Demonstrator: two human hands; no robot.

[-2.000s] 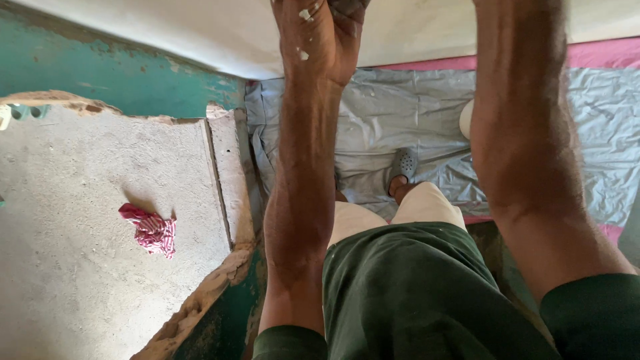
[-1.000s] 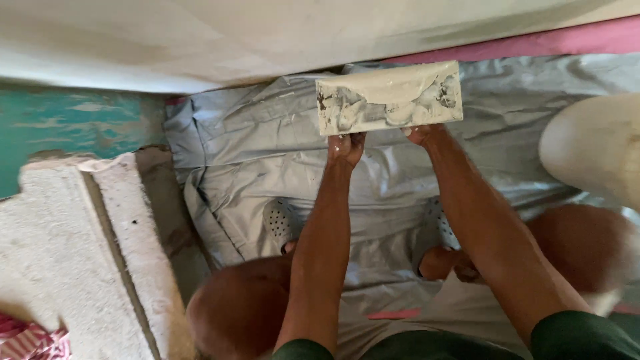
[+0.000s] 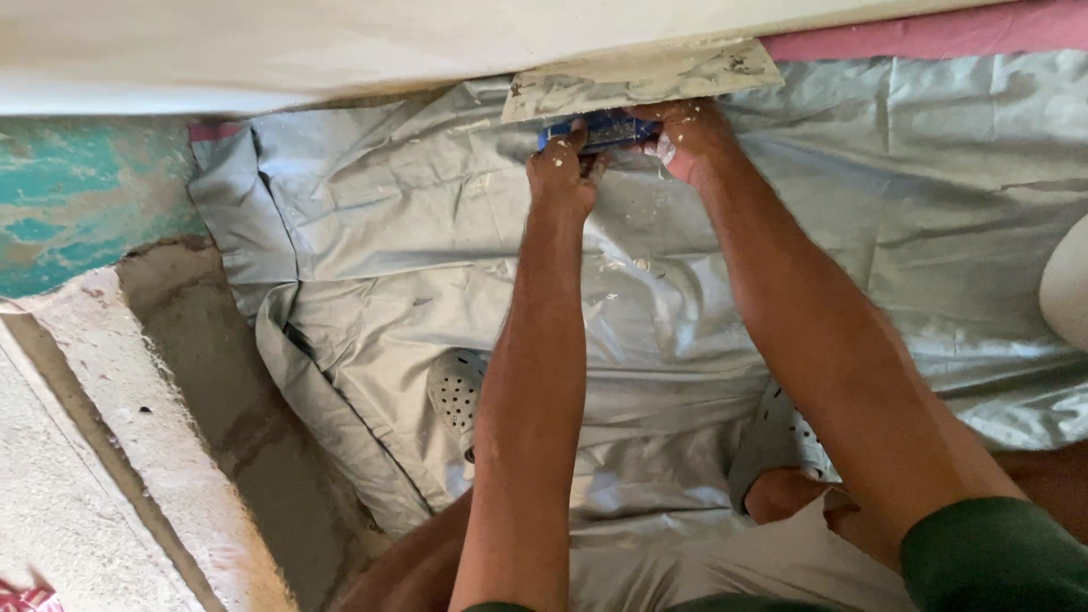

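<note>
A wide, flat plastering blade [image 3: 642, 78], smeared with pale compound, lies with its far edge close to or against the cream wall [image 3: 340, 47]. Its blue handle [image 3: 599, 130] faces me. My left hand [image 3: 568, 170] grips the handle's left end, thumb on top. On the right end, my right hand [image 3: 687, 136] is closed, its fingers partly hidden under the blade. White spots of compound dot both hands.
Silver-grey sheeting [image 3: 408, 280] with folds covers the floor, and my clogs [image 3: 459, 391] stand on it. A rough masonry ledge [image 3: 161, 408] is at left, below a flaking teal wall [image 3: 85, 195]. A white rounded container [image 3: 1067, 285] is at the right edge.
My arms were raised two seconds ago, hands at the top edge. The blade, face up before me one second ago, is now tilted at the wall with its handle showing. The view has shifted down.
</note>
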